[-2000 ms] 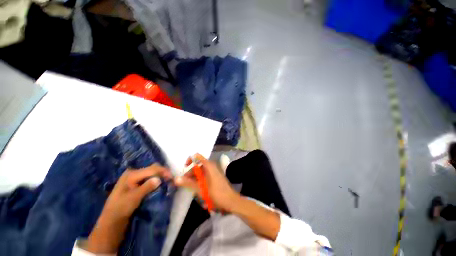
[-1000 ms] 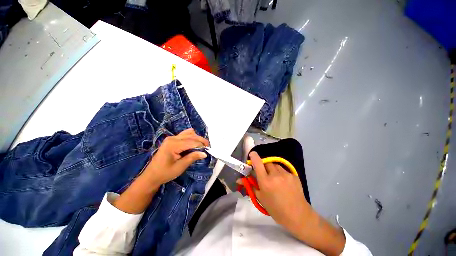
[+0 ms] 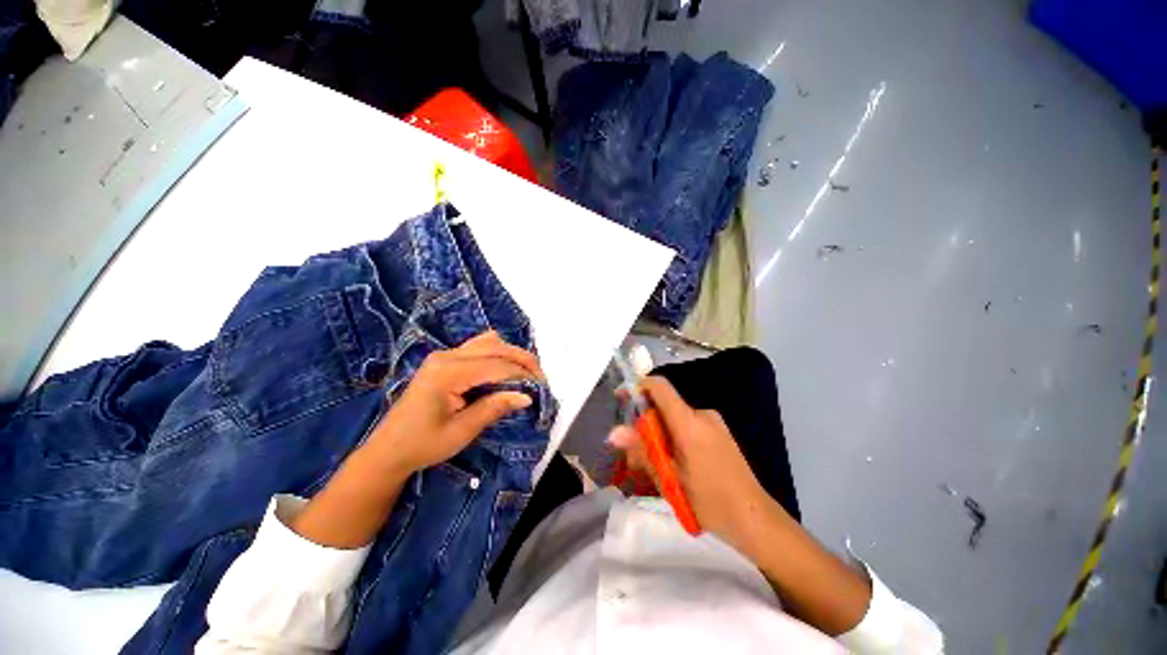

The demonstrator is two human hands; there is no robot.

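Dark blue jeans lie right side out across the white tabletop and towards my lap, the waistband on the right side. My left hand pinches the waistband edge near the table's right edge. My right hand holds large scissors by the handles, right of the jeans and apart from them. The blades point up and away and are partly blurred. A yellow strip sticks out at the far end of the waistband.
A red plastic stool stands behind the table. Folded blue jeans lie beyond the table corner on tan cloth. A grey panel is at left. Dark thread scraps lie on the floor.
The scissors have moved away from the waistband and turned, their blades now pointing up and away. My left hand stays at the waistband, which it has held since the earlier frames.
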